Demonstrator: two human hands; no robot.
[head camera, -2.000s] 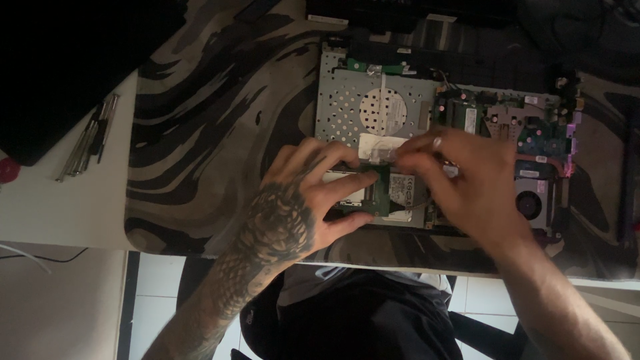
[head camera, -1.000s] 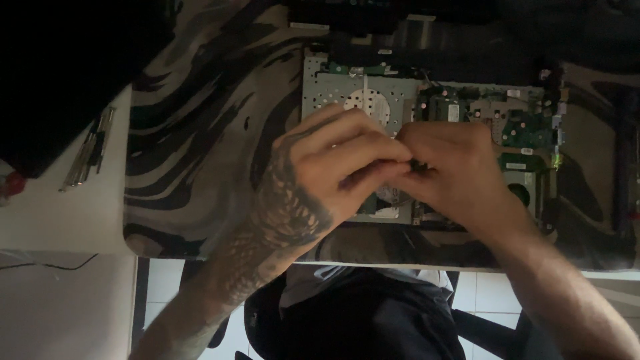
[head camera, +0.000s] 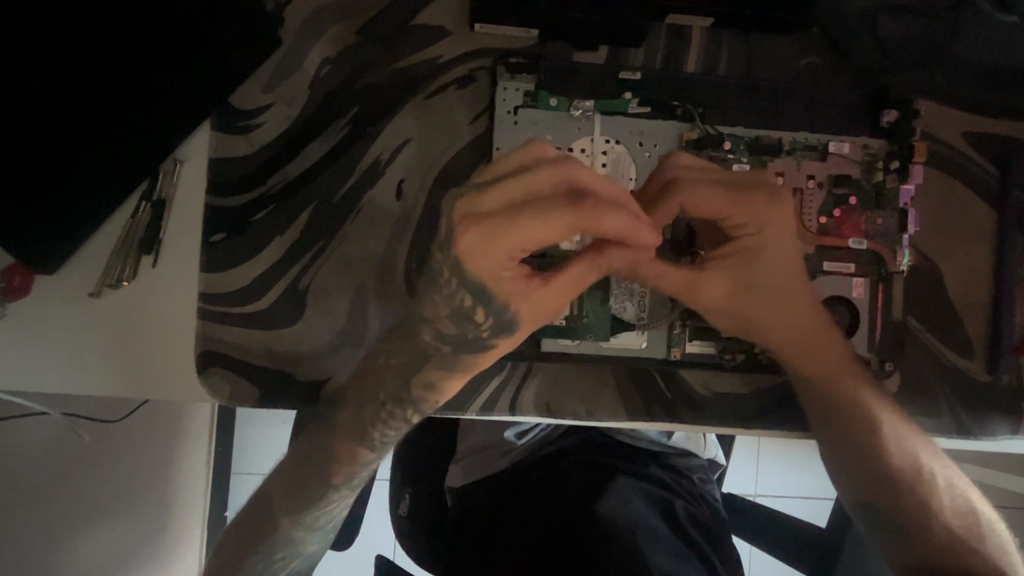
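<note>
An opened laptop chassis (head camera: 520, 108) lies on a patterned desk mat, its metal plate on the left and a circuit board (head camera: 848, 176) with a copper heat pipe on the right. A cooling fan (head camera: 842, 314) sits at its lower right. Above the plate, my left hand (head camera: 536, 240) and my right hand (head camera: 728, 240) meet fingertip to fingertip, thumbs and forefingers pinched. Whatever lies between the fingertips is too small or hidden to tell. Below them show a small green board (head camera: 594, 316) and a labelled metal part (head camera: 630, 308) with a cable beside it.
Several slim screwdrivers or similar tools (head camera: 136, 232) lie on the white table (head camera: 172, 344) at the left. A large black object (head camera: 104, 120) covers the upper left. The swirl-patterned mat (head camera: 320, 200) spreads under the laptop, and a dark panel (head camera: 560, 20) lies along the top.
Two seconds ago my hands were lower, over a pale sheet or film and the small green board. They have since lifted and come together at the fingertips.
</note>
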